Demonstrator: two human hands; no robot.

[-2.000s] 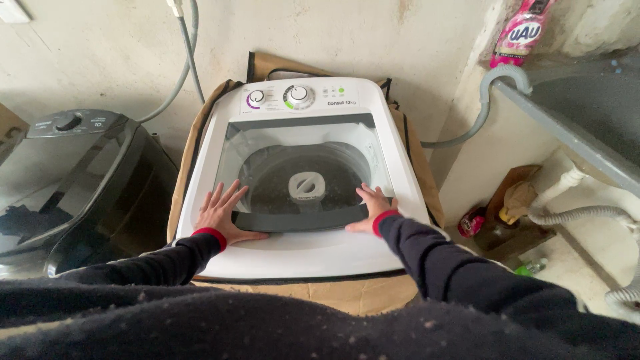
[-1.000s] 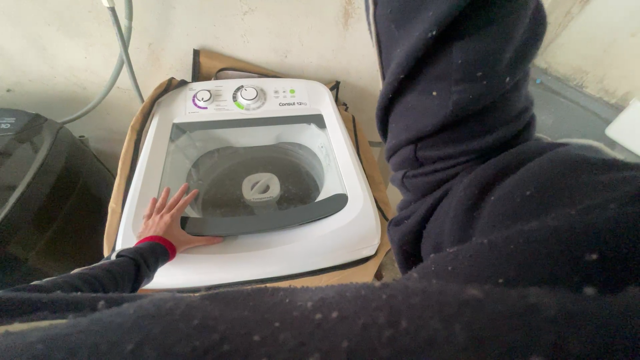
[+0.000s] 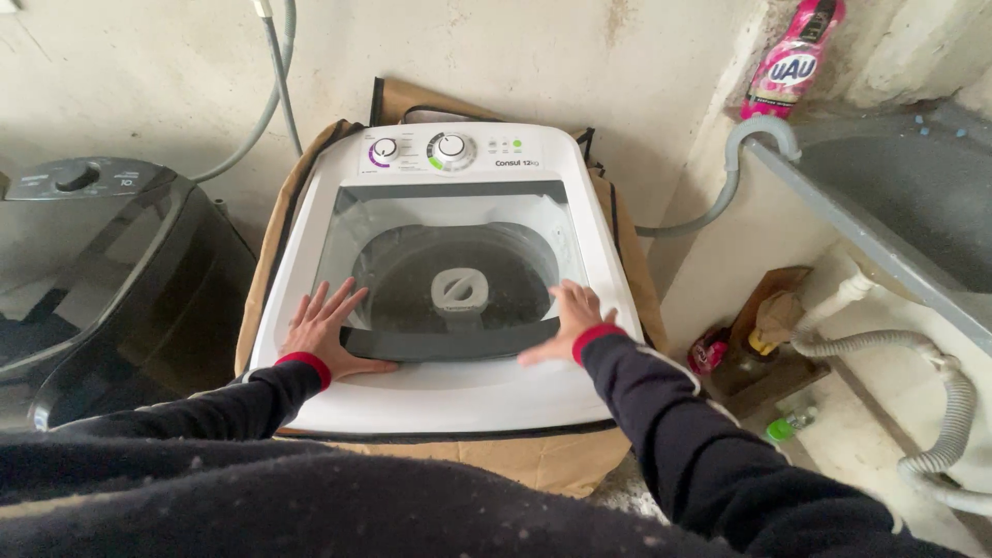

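In front of me stands a white Consul top-loading washing machine [image 3: 465, 395], its glass lid [image 3: 457, 209] down over the drum. Through the glass shows a round agitator cap [image 3: 459, 288]. My left hand [image 3: 322, 329] rests with spread fingers at the left front corner of the lid, touching its dark front edge [image 3: 449, 345]. My right hand [image 3: 572, 319] is at the right front corner, fingers apart and holding nothing; whether it presses on the lid or just hovers, I cannot tell. Two knobs [image 3: 451, 145] sit on the rear panel. A brown fabric cover [image 3: 496, 461] surrounds the machine's sides.
A dark washer [image 3: 77, 271] stands at left. A grey drain hose [image 3: 728, 194] hooks over the grey sink's rim [image 3: 860, 225] at right. A pink bottle [image 3: 787, 62] stands behind it. Below are a corrugated pipe [image 3: 957, 411] and bottles, one with a green cap [image 3: 780, 429].
My right hand, out of sight one second ago with the arm raised across the view, is back at the lid's right front corner. My left hand has stayed at the left corner.
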